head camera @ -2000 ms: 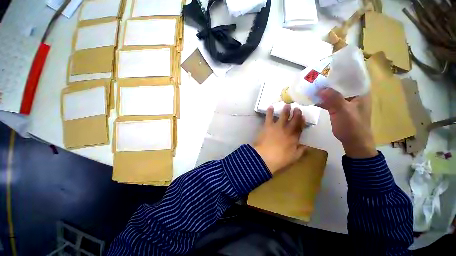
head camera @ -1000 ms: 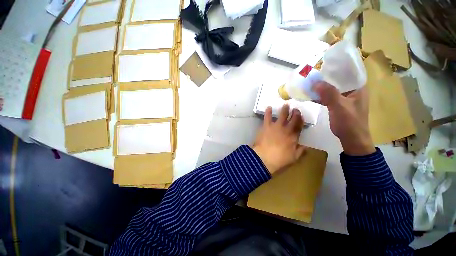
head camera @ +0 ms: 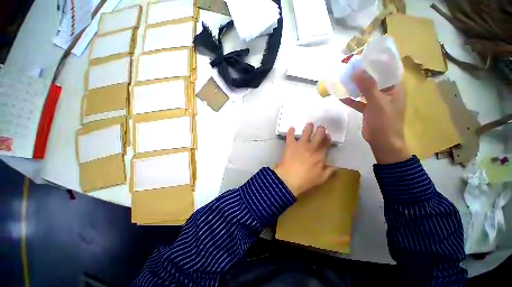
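Note:
My right hand [head camera: 382, 115] is closed around a translucent white glue bottle [head camera: 383, 63]. The bottle is tilted, its yellowish nozzle pointing left above the white cards. My left hand [head camera: 305, 160] lies with fingers spread, fingertips on the near edge of a white insert stack [head camera: 314, 115] and its heel over the corner of a tan panel stack [head camera: 319, 216] at the table's front edge. The left hand grips nothing that I can see. Whether the nozzle touches anything is not clear.
Overlapped tan and white pieces [head camera: 163, 171] lie in two columns at left. A black knotted band [head camera: 236, 70] and a small brown-grey square [head camera: 212, 95] are beyond. Loose tan panels [head camera: 429, 112] and crumpled white plastic [head camera: 477, 196] lie at right. A desk calendar [head camera: 22, 109] is far left.
The bottle in my right hand has lifted and moved away from the insert stack, leaving more of its top visible. My left hand stays at the stack. The camera view has shifted slightly.

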